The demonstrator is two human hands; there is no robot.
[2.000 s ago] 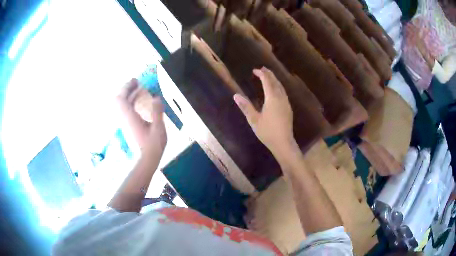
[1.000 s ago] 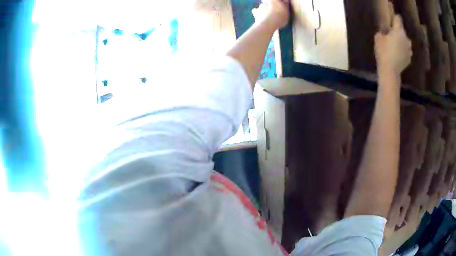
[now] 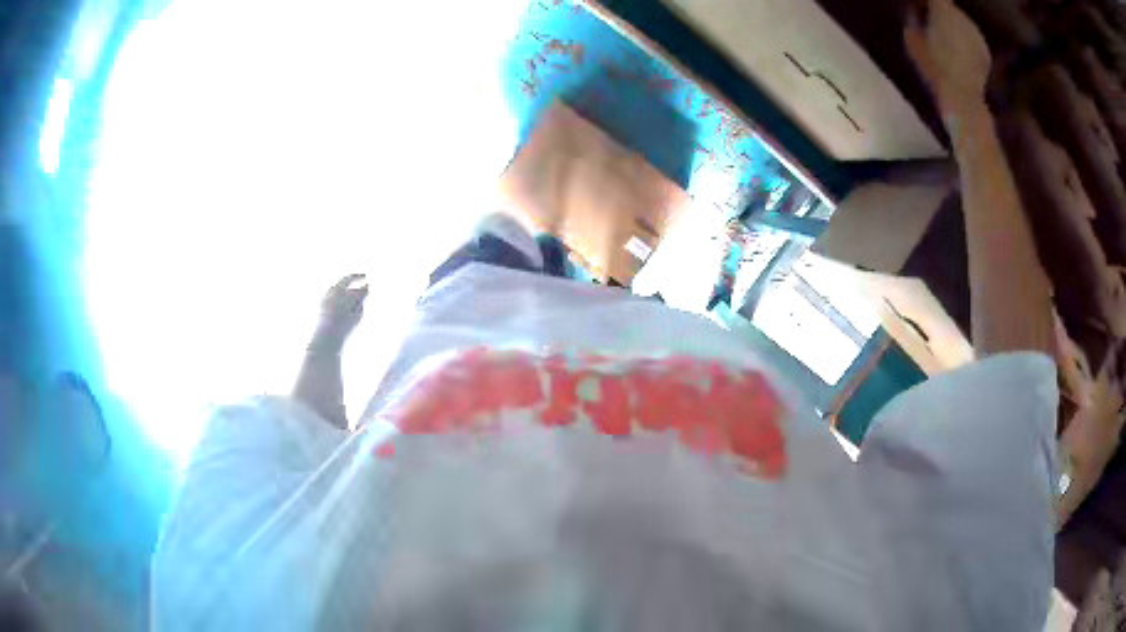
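Open brown boxes with dark insides stand in rows at the right. The nearest box (image 3: 809,74) at the top right shows a pale side wall with dark slits. Another box (image 3: 920,315) stands just below it. My right hand (image 3: 951,56) is at the top right edge over the dark boxes. Its fingertips are unclear and I cannot tell whether they grip a box wall. My left hand (image 3: 346,296) is away from the boxes at the left, small and washed by glare, with loosely curled fingers and nothing visible in it.
A brown cardboard piece (image 3: 593,185) with a small white label lies beyond my body, over the blue-green floor (image 3: 550,56). A dark green table surface (image 3: 877,389) shows beside the lower boxes. Strong white glare covers the upper left.
The view has swung so my shirt fills the centre. My left hand has moved from beside the boxes to the far left. My right hand stays over the boxes at the right.
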